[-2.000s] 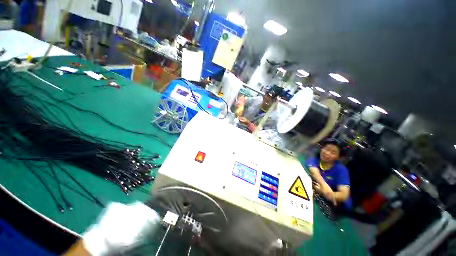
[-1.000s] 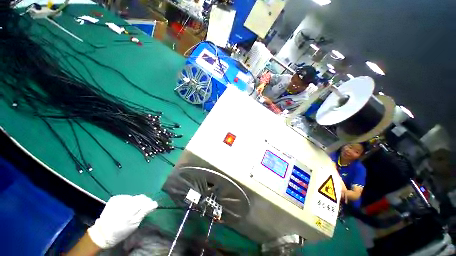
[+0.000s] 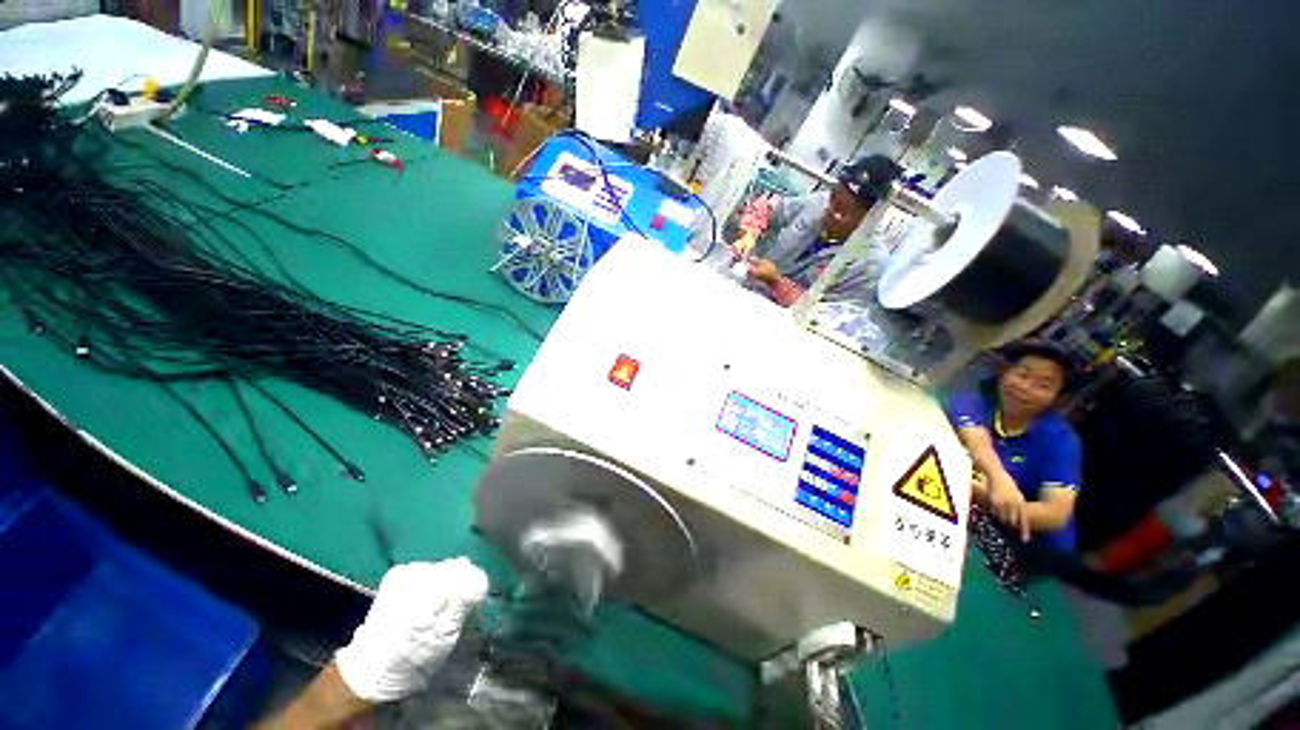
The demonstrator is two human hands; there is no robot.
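Note:
The cream winding machine (image 3: 713, 414) stands in front of me. Its winding wheel (image 3: 585, 528) on the front left is blurred, and the rods show only as a smear. My left hand (image 3: 414, 628), in a white glove, is closed just left of the wheel, on the black cable; the cable itself barely shows through the blur. My right hand is not in view. The black cable pile (image 3: 271, 314) fans out on the green mat, its plug ends toward the machine. The tying head (image 3: 827, 663) is at the machine's lower front right.
Blue bins (image 3: 129, 613) lie below the curved bench edge at lower left. A smaller blue winding machine (image 3: 606, 193) stands behind. A white-flanged reel (image 3: 984, 250) sits above the machine. One person works behind it; another, in blue (image 3: 1034, 449), is at the right.
The wheel and rods, sharp a second ago, are now blurred as if spinning. My left hand has moved right and slightly down, closer to the wheel. The display and camera view have shifted slightly.

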